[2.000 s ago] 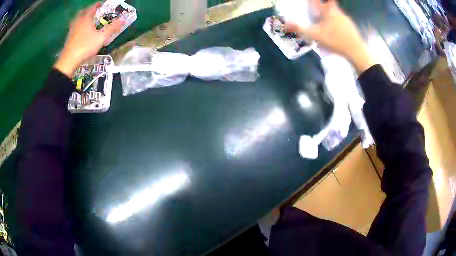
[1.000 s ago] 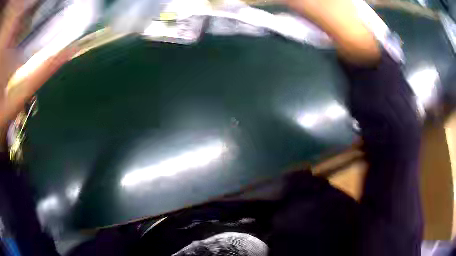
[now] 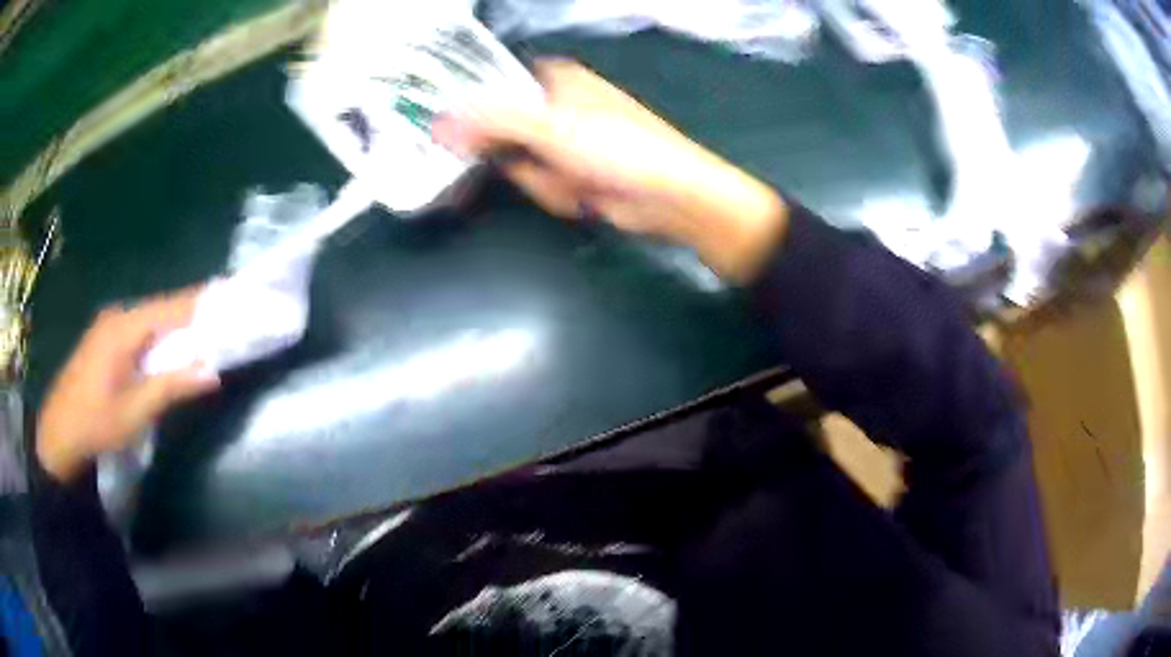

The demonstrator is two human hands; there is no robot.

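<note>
A white socket housing (image 3: 405, 96) is at the upper left of centre, blurred, with its divided inside and a bit of green showing. My right hand (image 3: 584, 154) holds it at its right side. A white power cord (image 3: 344, 209) runs from the housing down-left into a clear bag (image 3: 263, 302). My left hand (image 3: 122, 379) grips the lower end of the bagged cord. Blur hides the fine parts inside the housing.
More bagged cords (image 3: 970, 141) lie at the upper right and along the top. The raised rail (image 3: 154, 96) crosses the upper left. Gold strips (image 3: 16, 289) are at the left table edge. A cardboard box (image 3: 1079, 436) stands below the table at right.
The view has shifted. Both hands have come down from the top of the picture; the housing is now in my right hand and its bagged cord in my left, nearer to me.
</note>
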